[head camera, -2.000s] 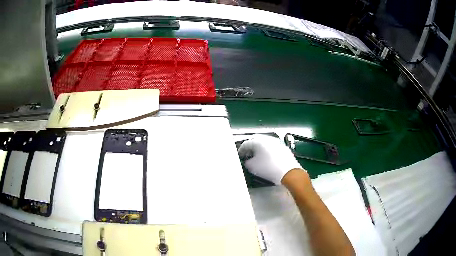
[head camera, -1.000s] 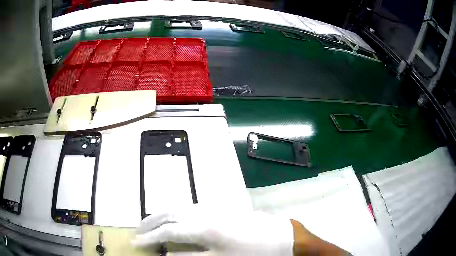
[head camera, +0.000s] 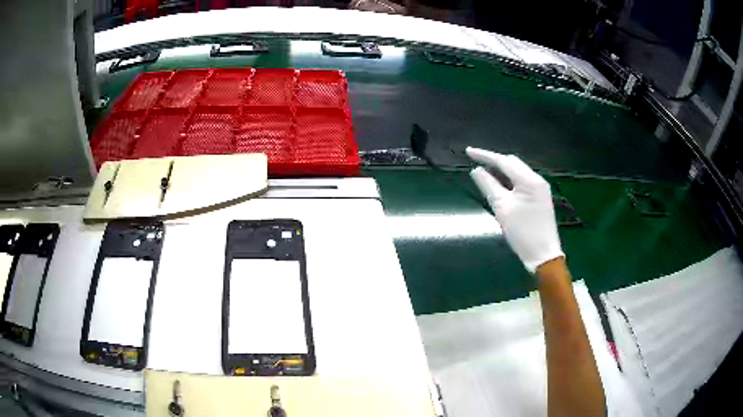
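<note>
My right hand (head camera: 525, 213), in a white glove, is raised over the green conveyor (head camera: 456, 281). A dark phone middle frame (head camera: 419, 141) is tilted up at its fingertips, seen almost edge-on and blurred; the hand appears to grip its near end. My left hand is not in view. On the white infeed belt (head camera: 350, 309), one frame (head camera: 306, 305) lies upright beside the near guide plate (head camera: 342, 396). Another frame (head camera: 90, 297) lies to its left with a gap, and more frames are at the left edge.
A red perforated tray (head camera: 353, 138) stands beyond the far guide plate (head camera: 212, 181). Another frame (head camera: 568, 213) lies partly behind my hand, with one farther right (head camera: 645, 201). White foam sheets (head camera: 676, 318) cover the near right. A grey machine panel (head camera: 41, 98) stands at left.
My right hand has moved from the near guide plate up and right over the conveyor. The nearest conveyor frame has left the belt surface and is now tilted up at my fingers.
</note>
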